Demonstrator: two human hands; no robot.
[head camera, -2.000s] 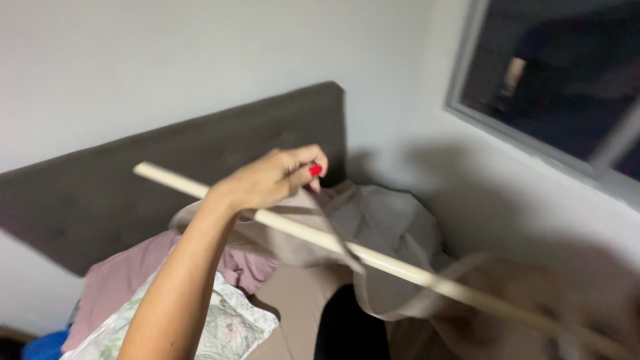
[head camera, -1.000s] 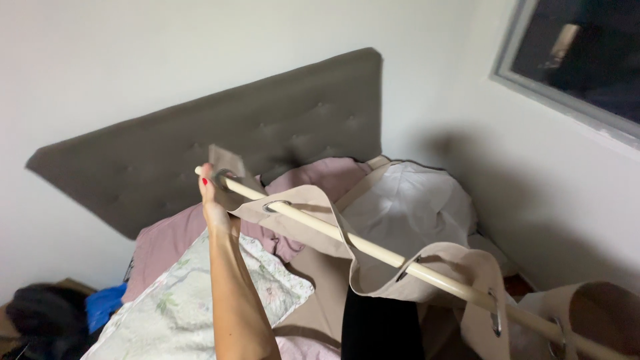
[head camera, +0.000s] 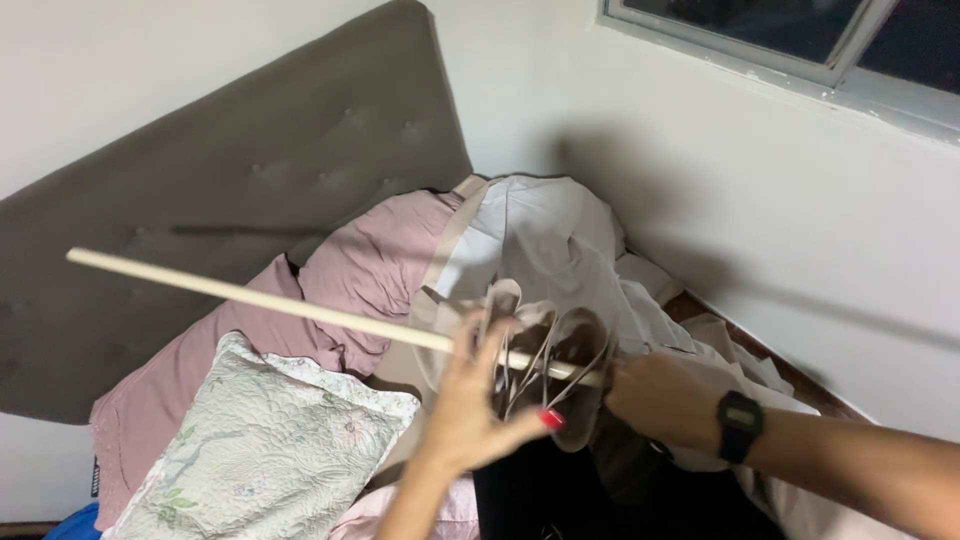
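A cream curtain rod (head camera: 262, 300) slants across the view, its left end bare. A beige grommet curtain (head camera: 581, 337) is bunched in folds on the rod between my hands. My left hand (head camera: 476, 397), with red nail polish, is at the left side of the folds, fingers spread and thumb apart, against the fabric. My right hand (head camera: 656, 397), wearing a black digital watch (head camera: 740, 426) on the wrist, is closed around the rod just right of the folds; its fingers are partly hidden.
Behind the rod a bed holds pink pillows (head camera: 375, 255), a quilted floral pillow (head camera: 277, 442) and white fabric (head camera: 547, 225). A grey tufted headboard (head camera: 247, 180) leans at the wall. A window (head camera: 825, 45) is at upper right.
The curtain, spread along the rod one second ago, is now bunched near my right hand. My left hand has moved from the rod's left end towards the right. My right hand has come into view.
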